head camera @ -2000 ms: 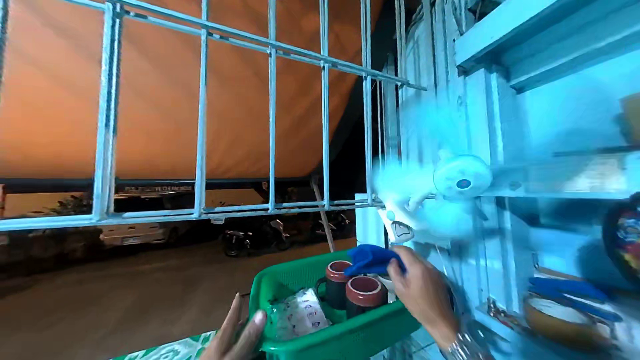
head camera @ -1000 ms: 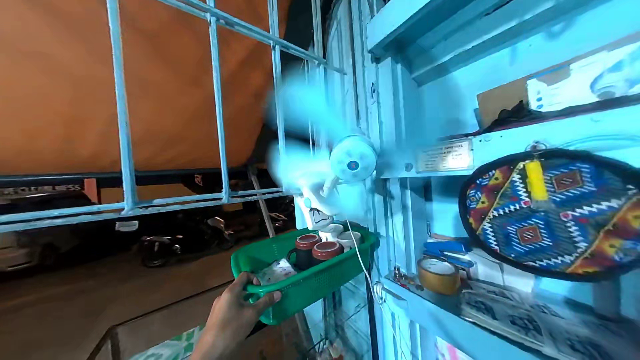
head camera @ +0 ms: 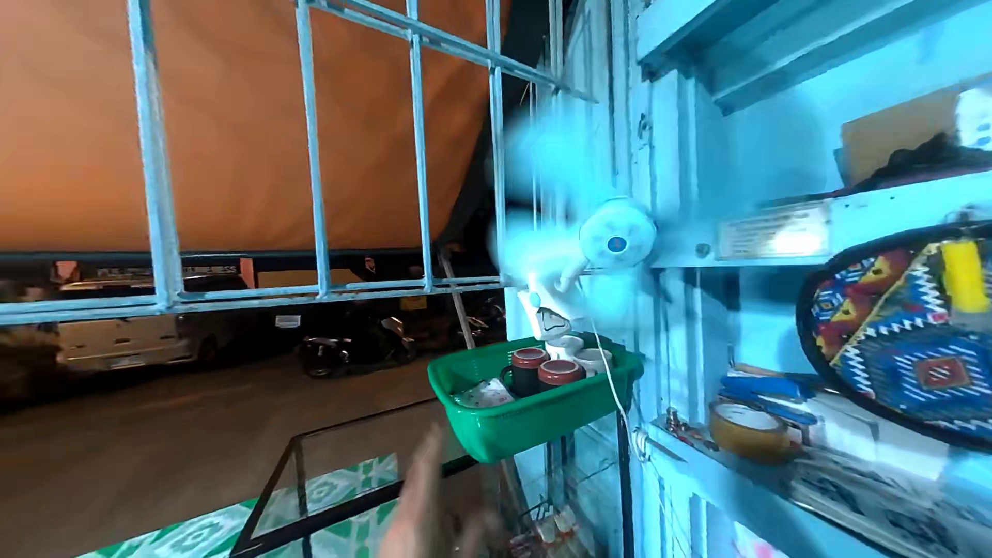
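Observation:
My left hand (head camera: 434,508) is blurred at the bottom centre, in front of and below the green plastic basket (head camera: 527,418); it touches nothing that I can see, and its fingers look apart. Inside the basket two dark mugs with red-brown bases, one (head camera: 528,372) behind the other (head camera: 561,375), sit upside down beside white cups (head camera: 593,360) and a pale patterned item (head camera: 487,394). Just behind the basket a white electric fan (head camera: 618,232) spins, its blades blurred. My right hand is out of view.
A glass case with a dark frame (head camera: 271,496) stands lower left. Blue metal bars (head camera: 314,155) run across the left. On the right shelf lie a tape roll (head camera: 748,430) and blue tools (head camera: 767,387); a round patterned item (head camera: 907,341) hangs above. The fan's white cord (head camera: 608,372) drops past the basket.
Two seconds ago my right hand held a blue cloth-like item over the mugs; both are now out of view. My left hand has let go of the basket's rim and moved below it.

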